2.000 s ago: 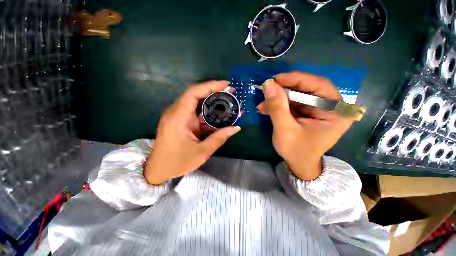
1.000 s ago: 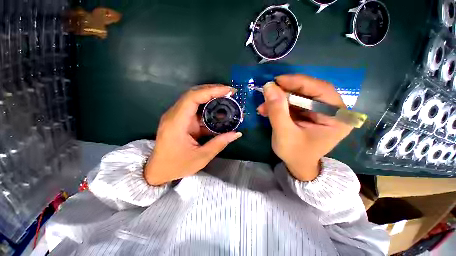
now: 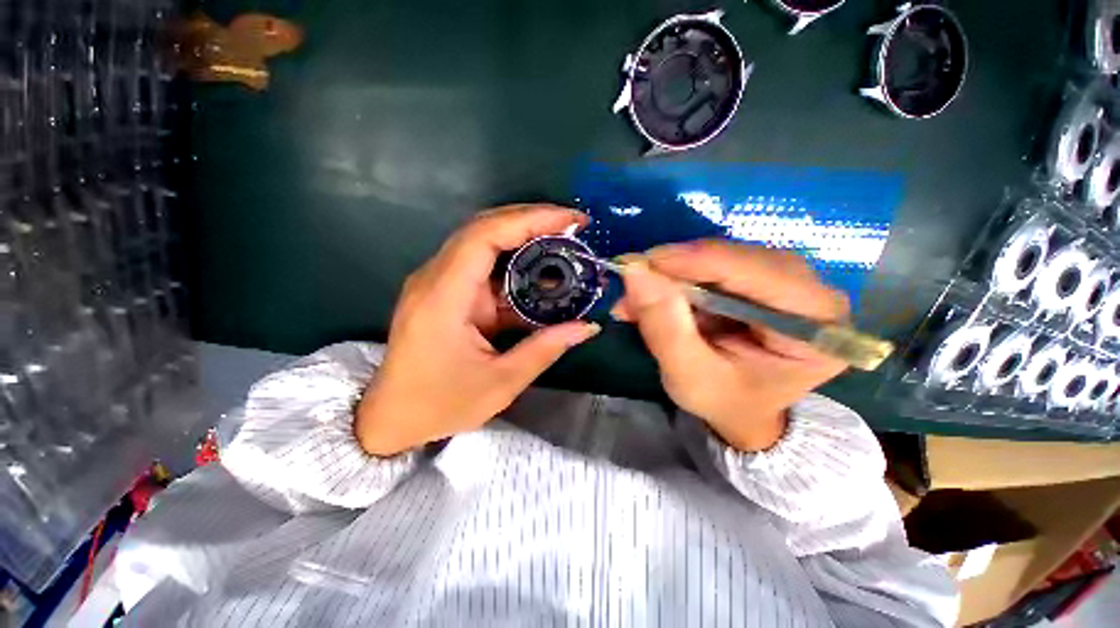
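My left hand (image 3: 461, 325) holds a round black watch case (image 3: 536, 298) with a silver rim by its edges, its recessed inside facing up. My right hand (image 3: 725, 325) holds silver tweezers (image 3: 768, 319) with a yellowish rear end like a pen. The tweezer tip is at the upper right rim of the case. Whether the tip holds a tiny part cannot be told. A blue backing sheet (image 3: 847, 202) with rows of pale dots and bright glare lies behind my right hand, partly hidden by it.
Loose watch cases (image 3: 684, 84) lie at the back, one more at the back right (image 3: 922, 61) and one cut off by the top edge. Clear trays (image 3: 92, 245) are stacked at left. A clear tray of white rings (image 3: 964, 350) is at right, above a cardboard carton (image 3: 1019, 460). A brown figure-shaped piece (image 3: 240, 49) lies upper left.
My right hand has moved the tweezers left and down, from the blue sheet to the case rim. More of the sheet shows. The case in my left hand has shifted slightly.
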